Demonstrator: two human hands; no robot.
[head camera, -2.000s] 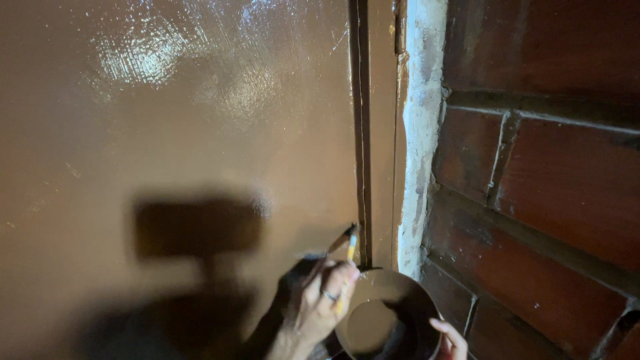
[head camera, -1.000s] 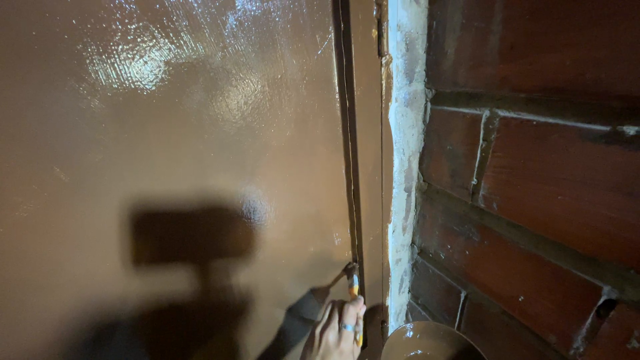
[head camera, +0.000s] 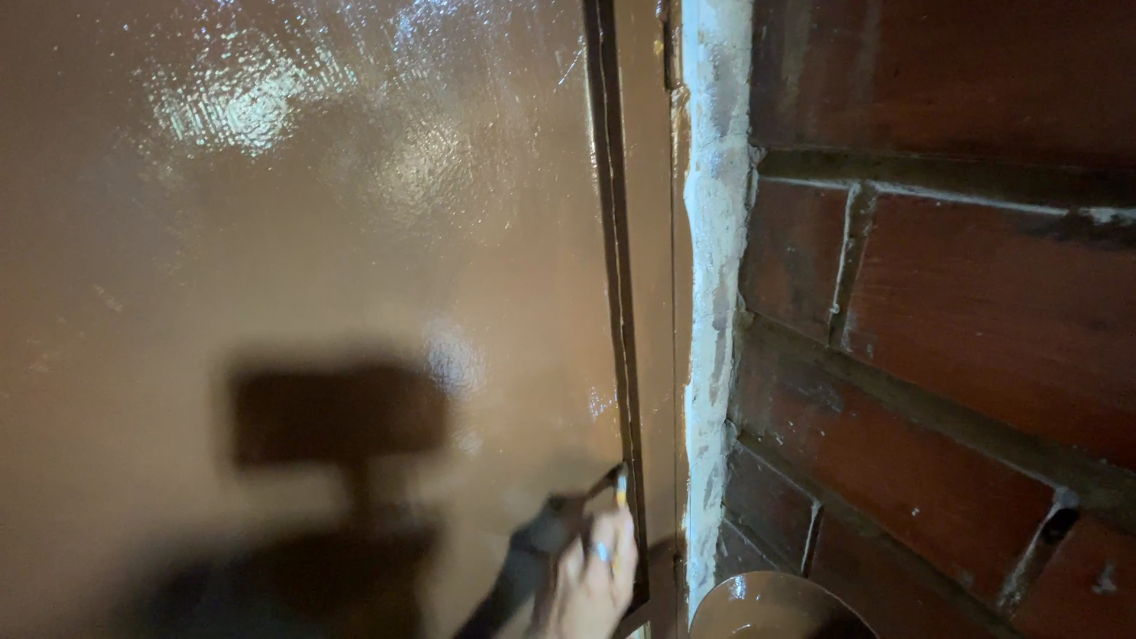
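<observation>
A small paintbrush (head camera: 620, 486) with a yellowish handle is held in my left hand (head camera: 593, 572), which wears a ring. Its dark bristles are at the right edge of a glossy brown painted door panel (head camera: 497, 293), beside the dark vertical gap (head camera: 618, 266). The hand is slightly blurred. At the bottom right, the upper part of a round container (head camera: 754, 595) with a brown inside shows; the frame cuts off the rest. My right hand is out of view.
Right of the panel runs a brown frame strip (head camera: 652, 311), then a rough whitish strip (head camera: 713, 293) meeting a wall of dark red bricks (head camera: 985, 293). A hinge-like part (head camera: 671, 44) is at the top of the frame. Shadows fall across the lower left panel.
My left hand has moved from beside the container to the panel's edge with the brush. The container has shifted lower in view, and my right hand, seen at its rim earlier, has left the view.
</observation>
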